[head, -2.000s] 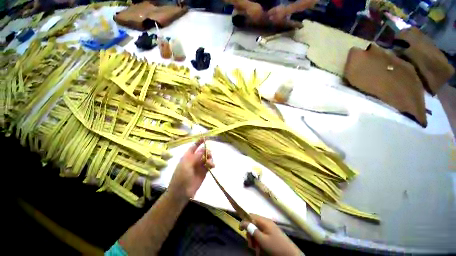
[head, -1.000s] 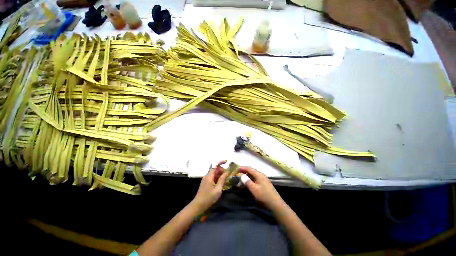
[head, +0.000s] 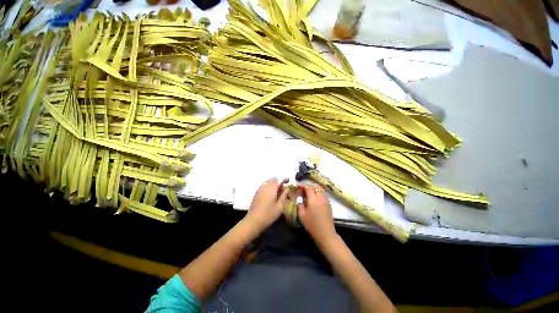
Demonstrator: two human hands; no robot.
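Note:
My left hand (head: 268, 203) and my right hand (head: 314, 211) are close together at the table's near edge. Both pinch a yellow strap (head: 292, 206) between them; only a short, curled part of it shows. A brush (head: 358, 205) with a dark clotted head lies just right of my hands on the white work board (head: 254, 174), its handle pointing to the near right.
A crossed strap stack (head: 101, 131) lies left, its ends over the table edge. A loose strap pile (head: 343, 116) lies beyond my hands. A small bottle (head: 348, 19) stands behind it. A grey sheet (head: 502, 147) lies right, brown leather (head: 515, 18) at the far right.
My hands have come together from holding the strap stretched apart, and the strap is now bunched between the fingers. The view has tilted down. The brush and piles lie as before.

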